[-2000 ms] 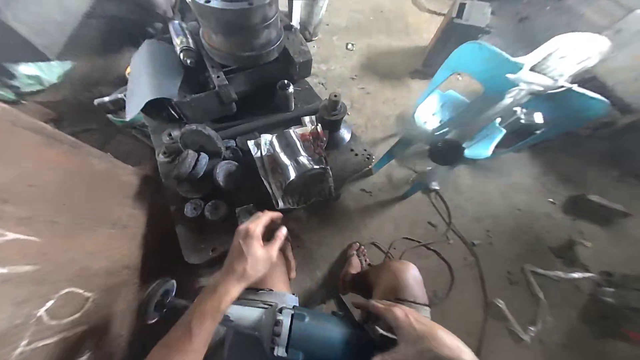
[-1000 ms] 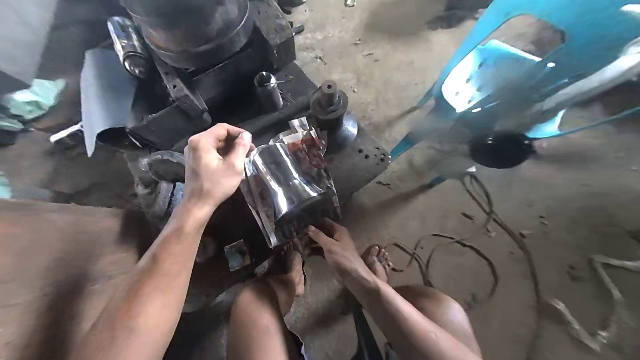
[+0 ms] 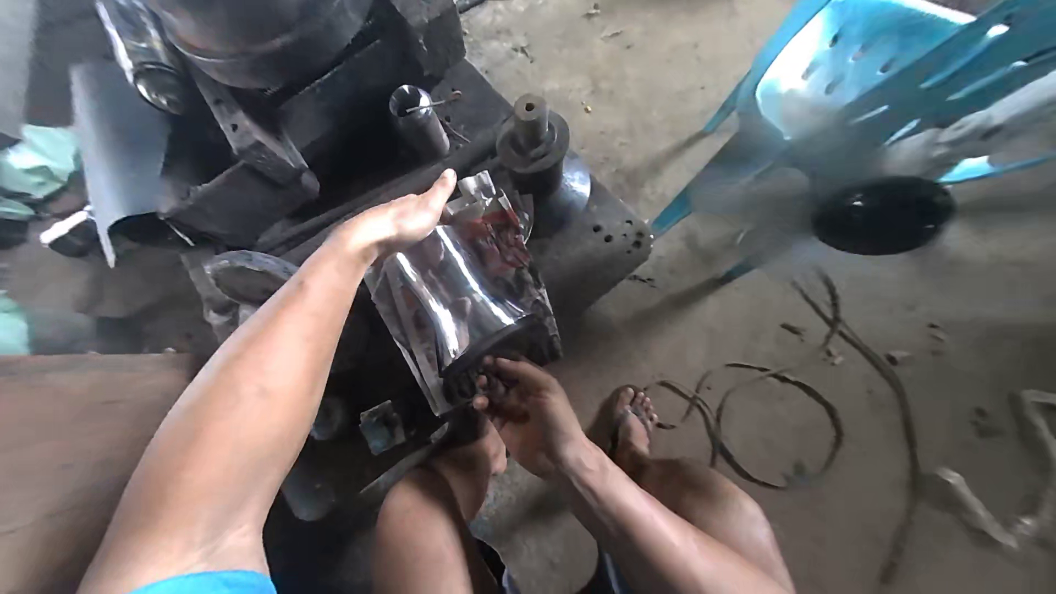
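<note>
A shiny, curved metal piece [image 3: 462, 289] lies on a dark metal workbench, with crumpled, reddish-stained sheet around it. My left hand [image 3: 404, 223] rests at its upper left edge, thumb pointing up; its fingers are partly hidden behind the piece. At the lower end, my right hand [image 3: 524, 404] has curled fingers at the dark rim. Whether either hand grips the piece is unclear. Just above stand a metal tube [image 3: 421, 124] with a thin rod in it and a flanged steel shaft [image 3: 532, 140].
A large round metal drum [image 3: 264, 41] sits on the bench at the upper left, near a bent grey sheet [image 3: 124, 148]. To the right stand a blue plastic chair [image 3: 866, 66] and a blurred fan-like object with a black hub [image 3: 883, 214]. A cable [image 3: 899, 396] loops on the floor.
The power tool seen across my lap two seconds ago is out of view. Both hands have moved to the shiny piece. The view has moved closer to the bench.
</note>
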